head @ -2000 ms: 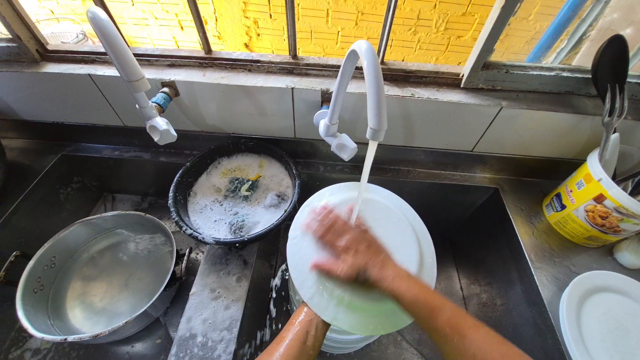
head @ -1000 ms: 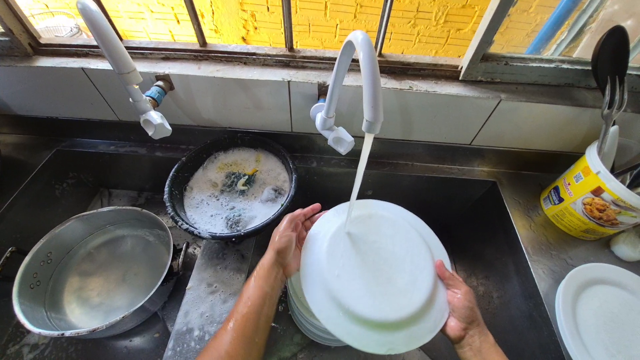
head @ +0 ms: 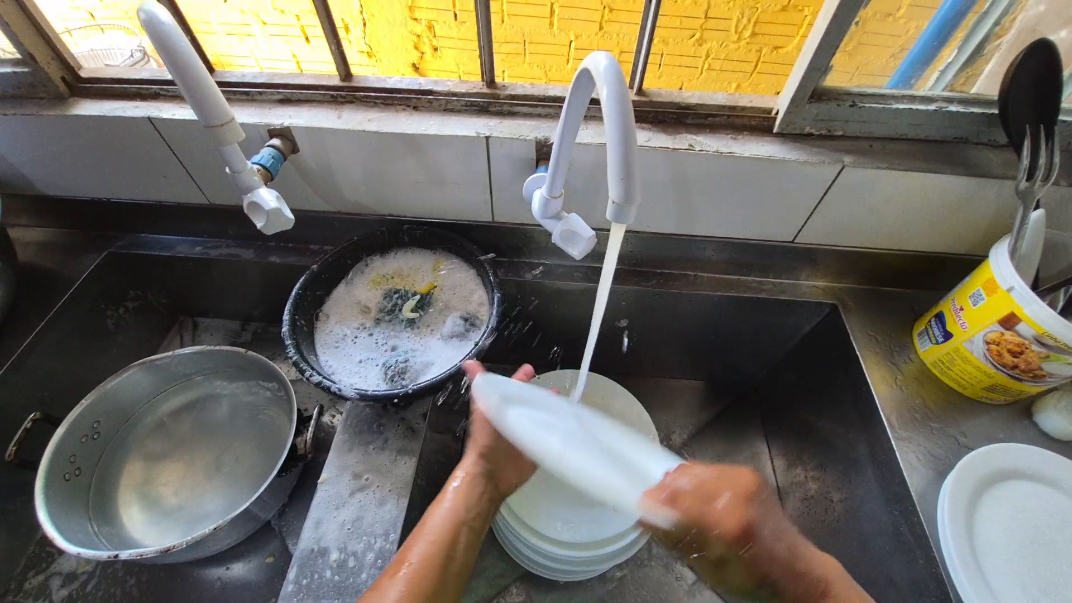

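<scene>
A white plate (head: 578,444), blurred and tilted, is held between my two hands under the water running from the white faucet (head: 620,142). My left hand (head: 498,444) is at its left edge, partly behind it. My right hand (head: 712,511) grips its right edge. Below, a stack of white plates (head: 578,544) stands in the right sink basin. Left of the stack, a black basin (head: 293,335) holds foamy water with dark scouring pads and something yellow.
An aluminum pot (head: 63,502) with water stands in the left basin, beside the metal divider (head: 352,502). A second white faucet (head: 197,75) hangs above. On the right counter are a yellow-and-white tub (head: 963,360) with utensils and more white plates (head: 1017,519).
The plate has turned from facing up to a steep tilt, uncovering more of the stack below. One second ago my hands held it at both sides; two seconds ago my right hand lay over it.
</scene>
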